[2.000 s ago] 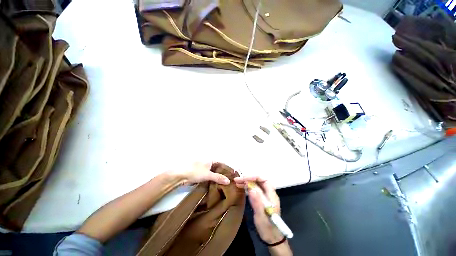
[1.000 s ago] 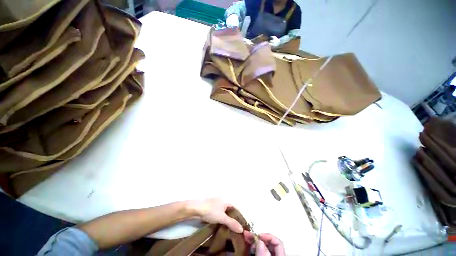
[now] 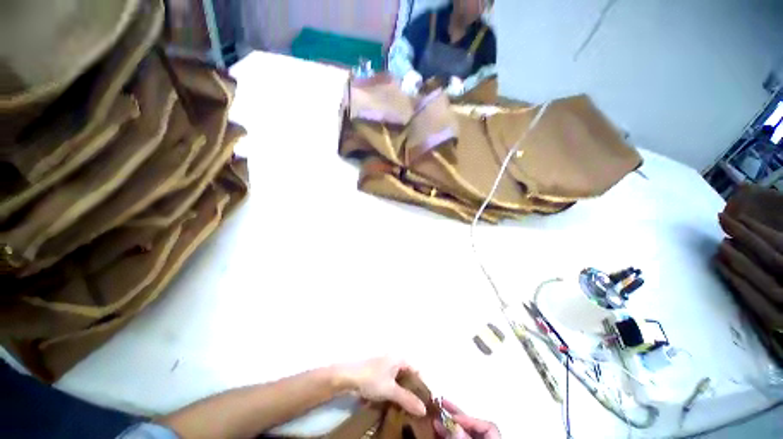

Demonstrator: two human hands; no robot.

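A brown bag piece (image 3: 414, 423) lies at the bottom edge of the view, partly cut off. My left hand (image 3: 384, 386) grips its top edge between thumb and fingers. My right hand (image 3: 468, 425) is at the bottom edge, cut off, against the right side of the piece. Its fingers are closed around a small slim tool tip (image 3: 445, 417); the tool's handle is hidden or out of view.
A tall brown bag stack (image 3: 112, 197) stands at left, another pile (image 3: 558, 150) at the far side, a third (image 3: 755, 249) at right. Tangled cords (image 3: 592, 390), a pot (image 3: 601, 290), a small box (image 3: 634, 334) and two small pads (image 3: 482, 345) lie at right. A person (image 3: 451, 47) is opposite.
The view has tilted up, so the piles and the person opposite show more and my hands sit lower. The white handle seen earlier in my right hand is out of sight. Both hands keep their hold.
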